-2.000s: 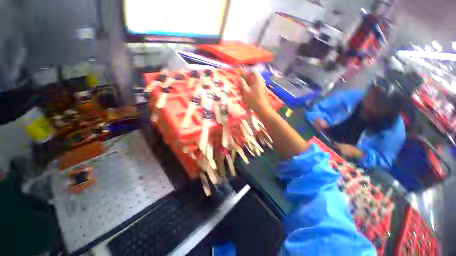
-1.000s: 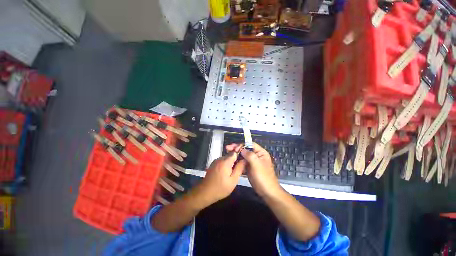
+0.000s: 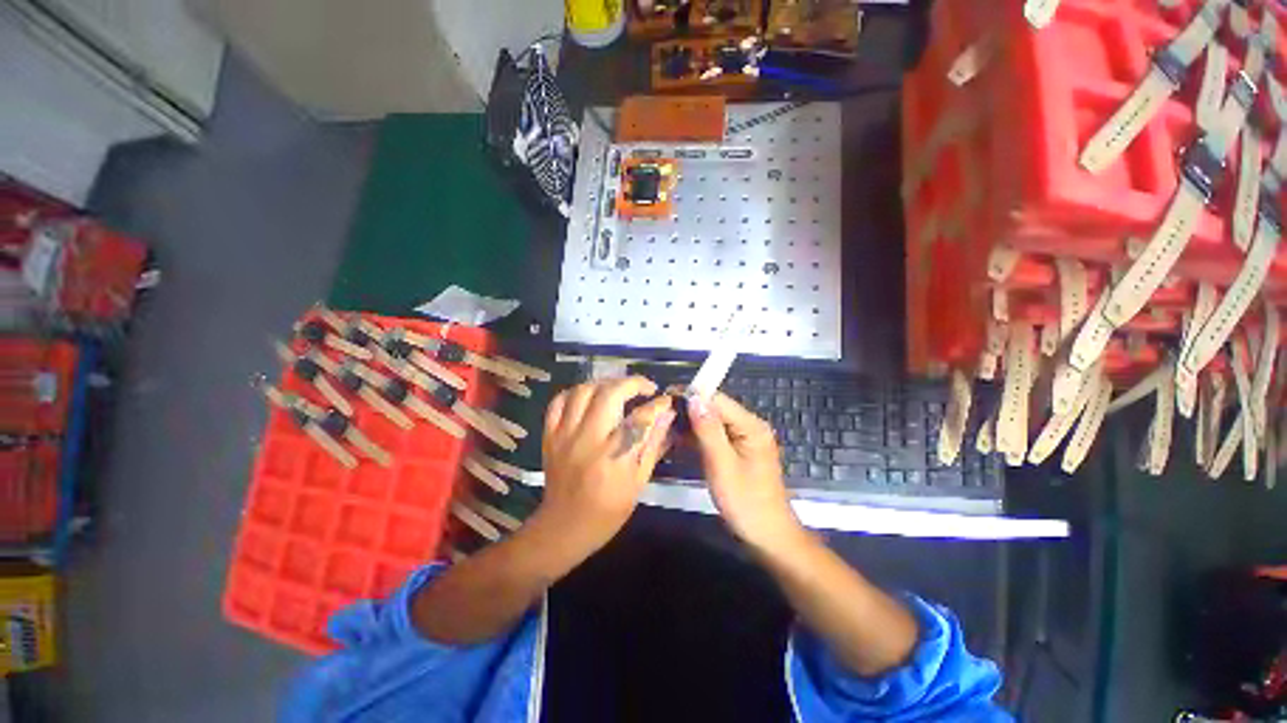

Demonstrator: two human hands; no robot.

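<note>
A wristwatch (image 3: 720,359) with a pale strap is held between my two hands over the keyboard's near left part. The strap sticks up and away towards the plate; the case is mostly hidden by my fingers. My left hand (image 3: 600,459) has its fingertips at the case. My right hand (image 3: 741,466) pinches the watch at the base of the strap. A small orange fixture (image 3: 647,185) with a dark centre sits on the upper left of the perforated plate (image 3: 734,269).
A partly filled red tray (image 3: 332,530) lies at left, straps over its edges. A tall stack of red trays (image 3: 974,212) with hanging straps stands at right. The keyboard (image 3: 875,431) lies before the plate. A white paper scrap (image 3: 469,305) and a black-and-silver bag (image 3: 541,130) are left of the plate.
My right hand has come from the tray stack to the front, and both hands now hold a watch. Since one second ago, my left hand has turned and its fingers have shifted at the case.
</note>
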